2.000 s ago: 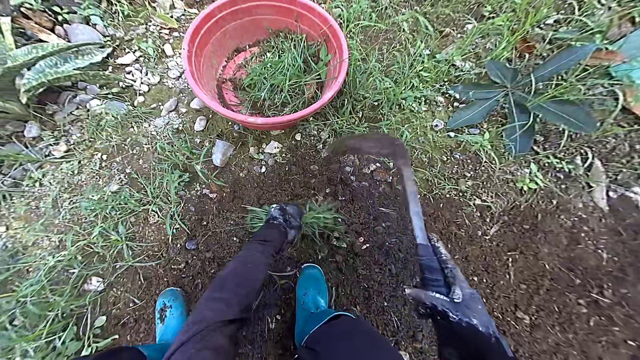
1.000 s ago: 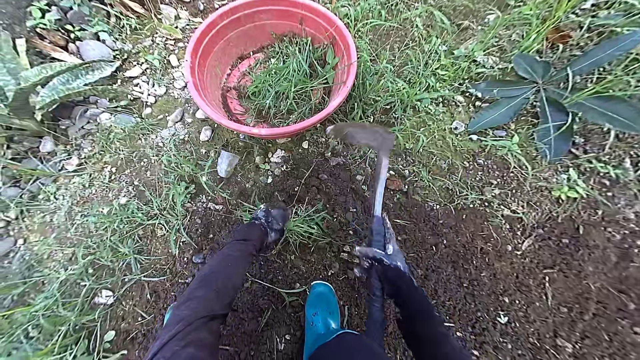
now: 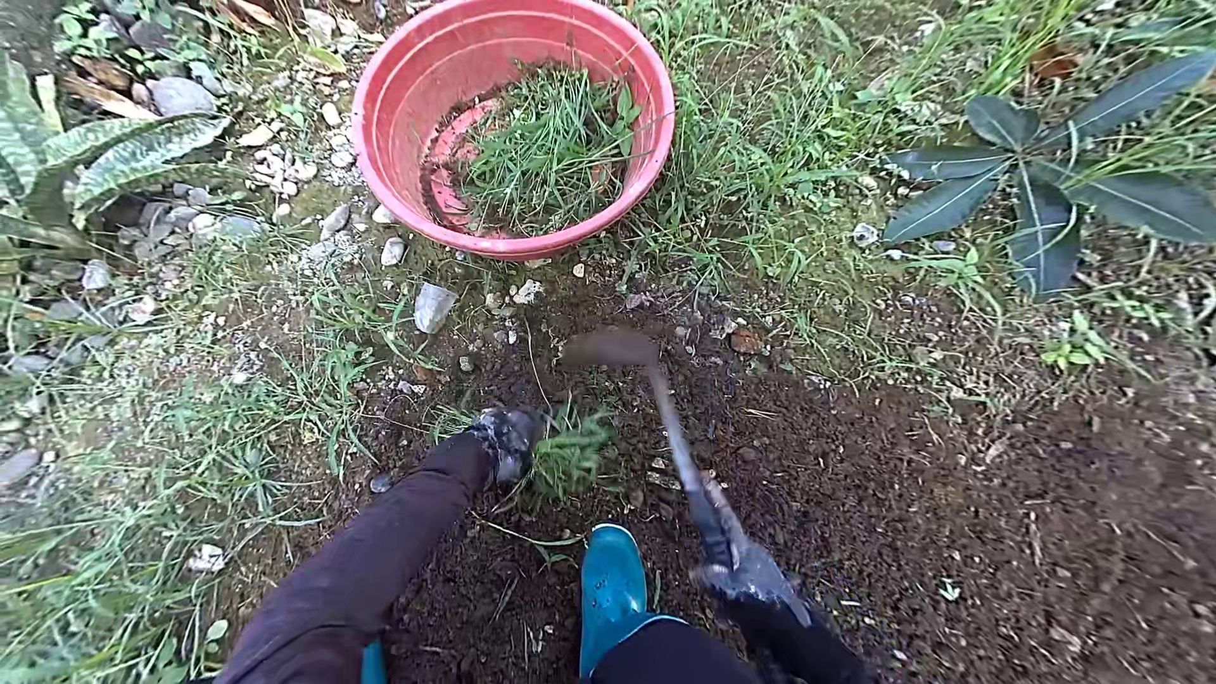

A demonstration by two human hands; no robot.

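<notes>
My left hand (image 3: 511,443), in a dirty dark glove, is closed on a tuft of grass (image 3: 570,458) low over the dark soil. Its blades stick out on both sides of the fist. In my right hand (image 3: 746,570), also gloved, is the dark-wrapped handle of a hand sickle (image 3: 676,437). The blade, blurred by motion, points left and lies just beyond the tuft, over bare soil. Beyond both hands stands a red plastic basin (image 3: 518,249) with pulled grass (image 3: 551,152) and some soil inside.
Teal rubber boots (image 3: 610,579) are below my hands. A pale stone (image 3: 434,308) and pebbles lie near the basin. Variegated leaves (image 3: 142,152) grow at upper left, a dark-leaved plant (image 3: 1031,171) at upper right. Weeds cover the left side; loose soil (image 3: 950,513) spreads to the right.
The sickle blade, near the basin's rim a second ago, is now lower, closer to the tuft. My left hand stays at the grass throughout.
</notes>
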